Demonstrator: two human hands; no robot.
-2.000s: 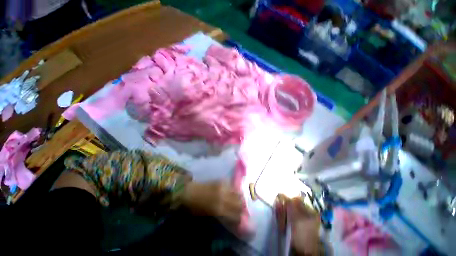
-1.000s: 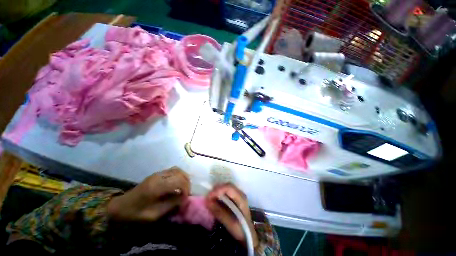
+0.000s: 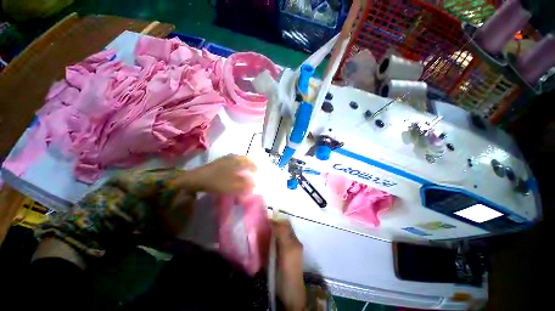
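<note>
A pink fabric piece (image 3: 243, 234) hangs between my two hands in front of the needle area. My left hand (image 3: 228, 175) is shut on its upper end, near the bright light left of the needle. My right hand (image 3: 288, 258) is lower and to the right, its fingers around a narrow white elastic tape (image 3: 272, 261) that hangs toward my lap. The right fingertips are blurred. The blue front bar (image 3: 296, 133) of the white sewing machine (image 3: 389, 149) hides the needle, and glare washes out the spot beside it.
A big crumpled pink heap (image 3: 137, 109) lies at left, with pink sewn bands (image 3: 246, 79) behind the needle. A pink scrap (image 3: 365, 200) and a black slotted guide (image 3: 313, 189) lie under the arm. A black rectangular object (image 3: 426, 261) is at the right front edge. White cones (image 3: 404, 91) stand behind.
The hands were near the front table edge with the fabric bunched between them. My left hand has moved up toward the needle area, and the fabric is now stretched out below it.
</note>
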